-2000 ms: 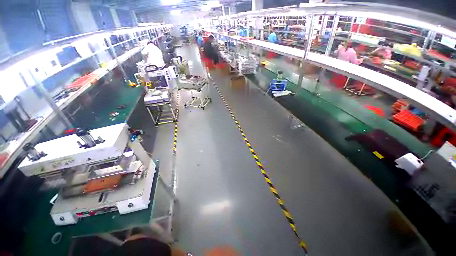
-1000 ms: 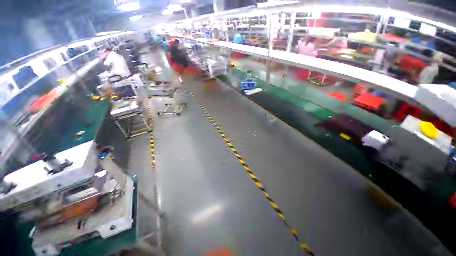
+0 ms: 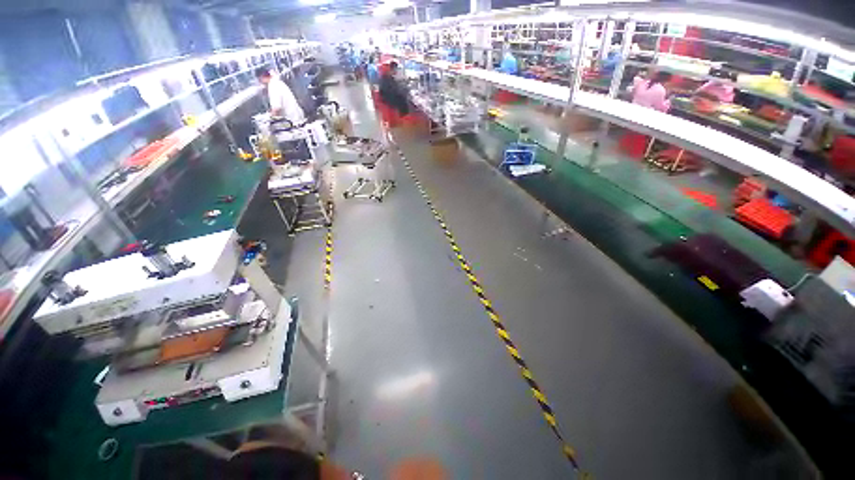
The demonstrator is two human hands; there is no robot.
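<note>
A large white bench press stands nearest on the left, with black fittings on its top and an orange-brown plate inside. A blurred skin-toned patch at the bottom edge appears to be my left hand, mostly cut off, with a dark sleeve and a small shiny spot beside it. Its fingers cannot be made out, and it does not touch the press. My right hand is not in view.
A grey aisle with yellow-black tape runs ahead. Wheeled stands and a person in white are at left. A green-topped bench at right holds dark cloth and a white box. Seated people are farther off.
The view swung right, then back to nearly the same place. The person in white at the far left now stands more upright. The press has not moved.
</note>
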